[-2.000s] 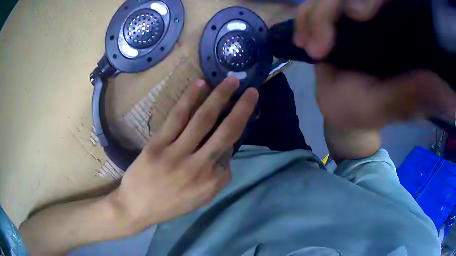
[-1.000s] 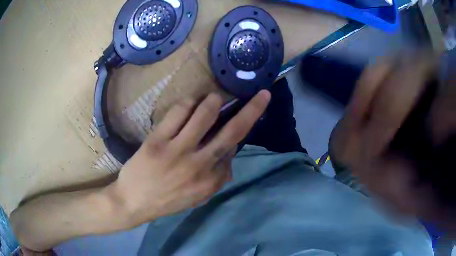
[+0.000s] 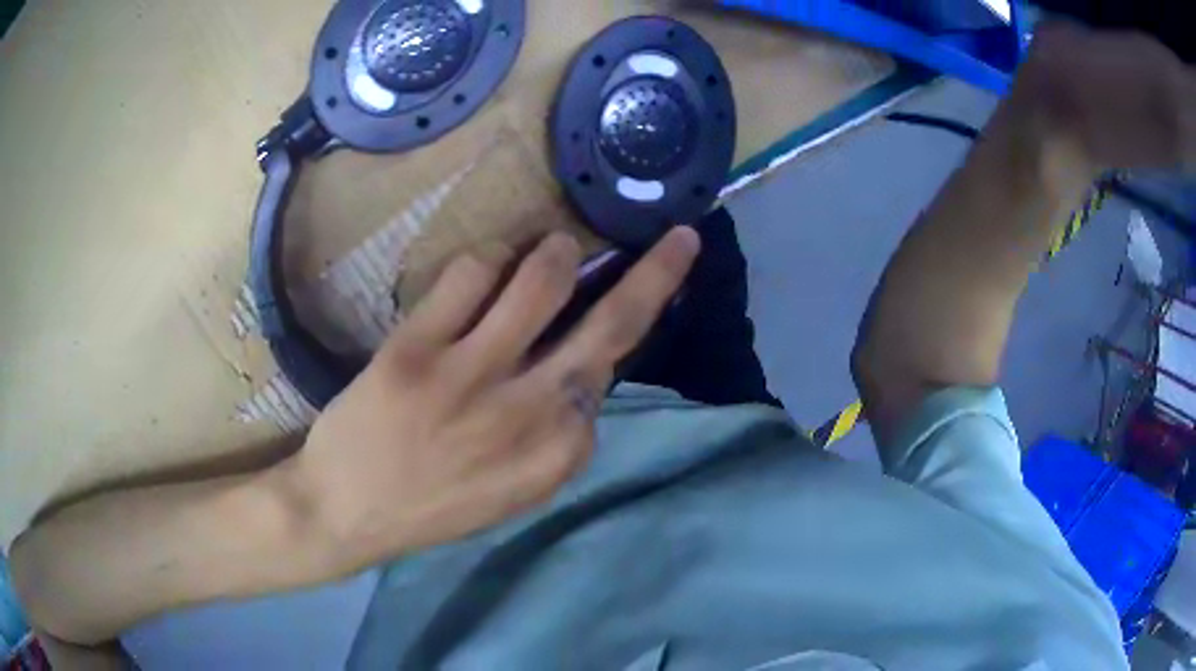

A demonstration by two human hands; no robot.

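The headset lies on the cardboard with two dark grey oval ear cups, inner sides up. The left ear cup point(image 3: 357, 108) is cut off by the top edge. The right ear cup point(image 3: 643, 210) shows a shiny perforated grille and two white inserts. The curved headband point(image 3: 272, 249) runs down under my left hand point(image 3: 485, 374). My left fingers hold the dark joint below the right cup, the index fingertip at the cup's rim; the thumb is hidden. My right hand point(image 3: 1108, 105) is blurred at the top right, against the dark electric screwdriver point(image 3: 1148, 16), mostly cut off.
Worn cardboard point(image 3: 131, 236) covers the table, whose edge runs beside the right cup. A blue tray point(image 3: 905, 42) is at the top right. A black cord point(image 3: 931, 125) shows below it. Grey floor with yellow-black tape and blue bins point(image 3: 1115, 511) lie at the right.
My right hand has moved away from the right cup, up to the top right, with the screwdriver. The blue tray has come into view. My left hand has slid slightly off the cup's face.
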